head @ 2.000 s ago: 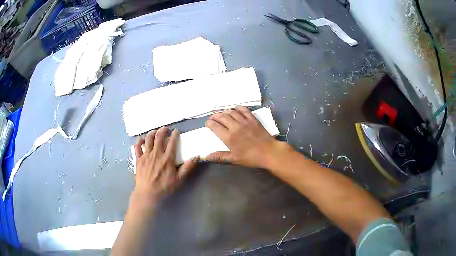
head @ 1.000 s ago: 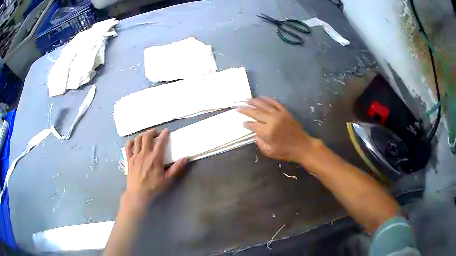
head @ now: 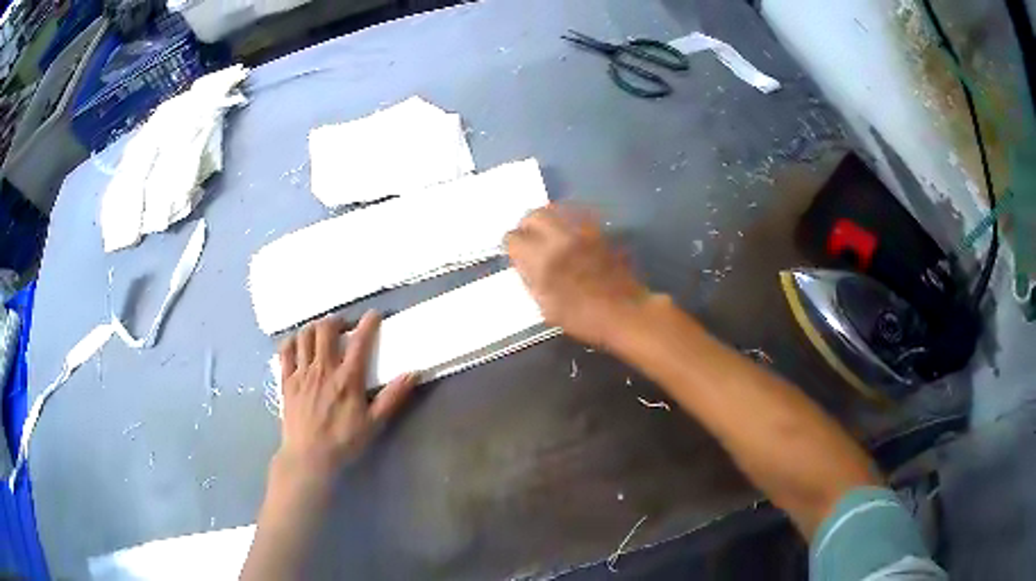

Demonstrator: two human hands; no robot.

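The nearer stack of long white band pieces [head: 460, 327] lies across the middle of the table. My left hand [head: 329, 380] lies flat with spread fingers on its left end. My right hand [head: 574, 272] is blurred at its right end, fingers bent and covering that end; whether they grip a piece is hidden. A wider long white stack [head: 398, 241] lies just beyond, and a short white pile [head: 390, 153] beyond that.
The steam iron [head: 858, 323] rests at the right by a dark pad [head: 869, 210]. Scissors [head: 636, 59] and a white scrap [head: 727, 59] lie far right. A looped white tape [head: 85, 346] and a white cloth bundle [head: 170, 159] are left. A white strip [head: 182, 556] lies near left.
My right hand first moved from on top of the near stack to its right end, then slightly up and left. My left hand has stayed on the left end.
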